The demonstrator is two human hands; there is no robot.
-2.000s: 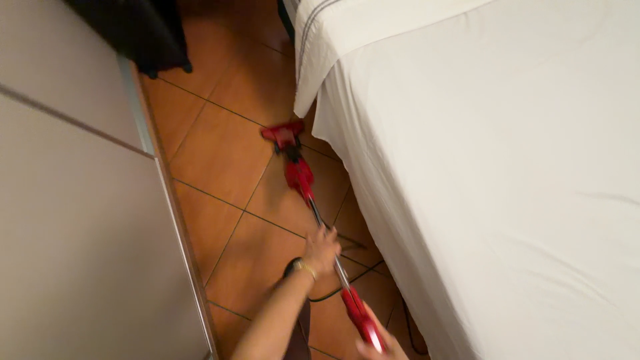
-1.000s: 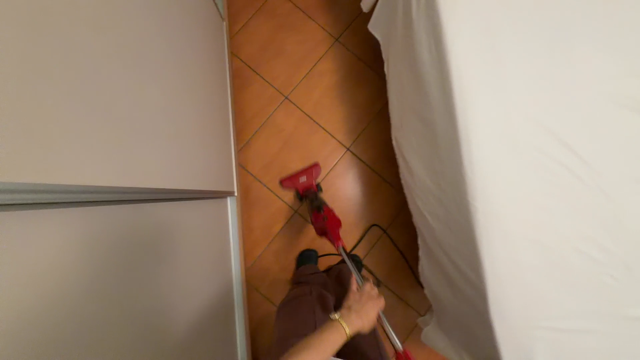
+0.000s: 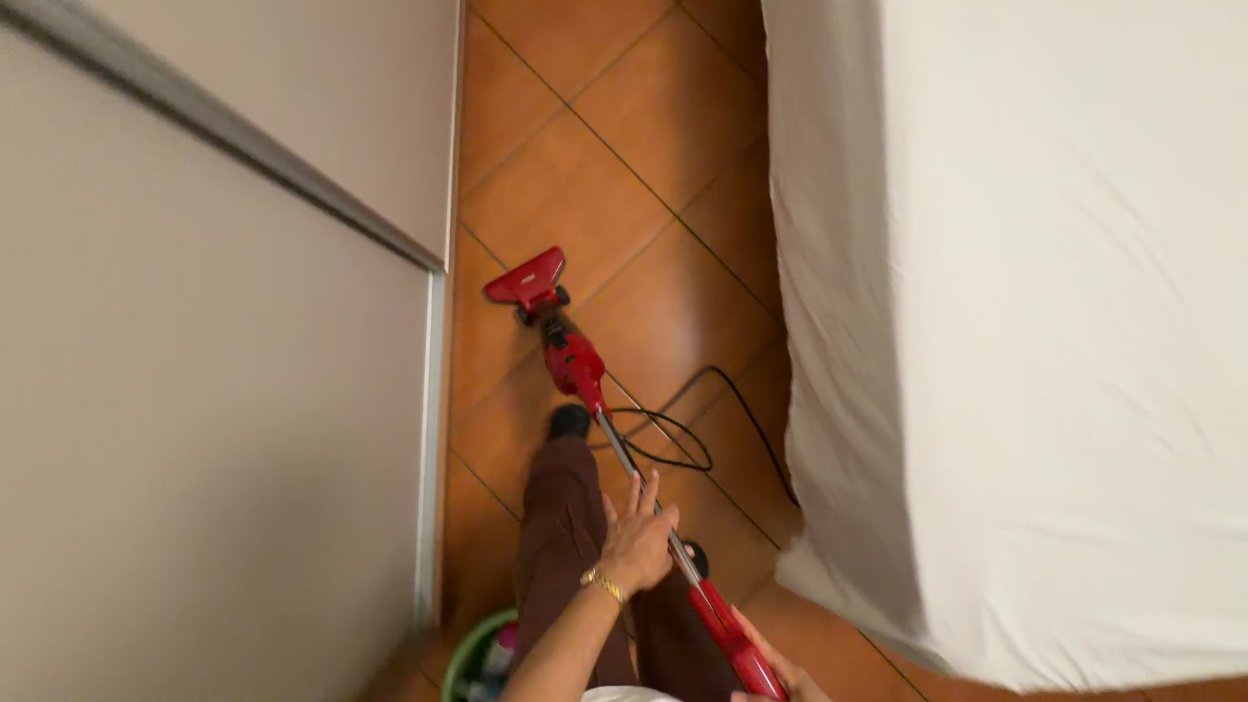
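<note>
A red corded stick vacuum cleaner (image 3: 575, 369) slants across the tiled floor, its wide red floor head (image 3: 527, 280) flat on the tiles near the wardrobe's edge. My left hand (image 3: 641, 538), with a gold bracelet at the wrist, rests against the metal tube; some fingers are extended, and how firmly it grips does not show. At the bottom my right hand (image 3: 780, 673) is wrapped round the red handle (image 3: 733, 639), partly cut off by the frame. A black power cord (image 3: 726, 375) loops on the floor beside the tube.
Pale sliding wardrobe doors (image 3: 244, 390) line the left side. A bed with a white sheet (image 3: 1053, 341) hanging to the floor stands at the right. My dark-shod foot (image 3: 569, 421) is close behind the vacuum's body. A green-rimmed container (image 3: 466, 648) with items stands at bottom left.
The vacuum's floor head has come back from beside the bed's corner to near the wardrobe doors. The view has shifted strongly. Both hands stay at the vacuum.
</note>
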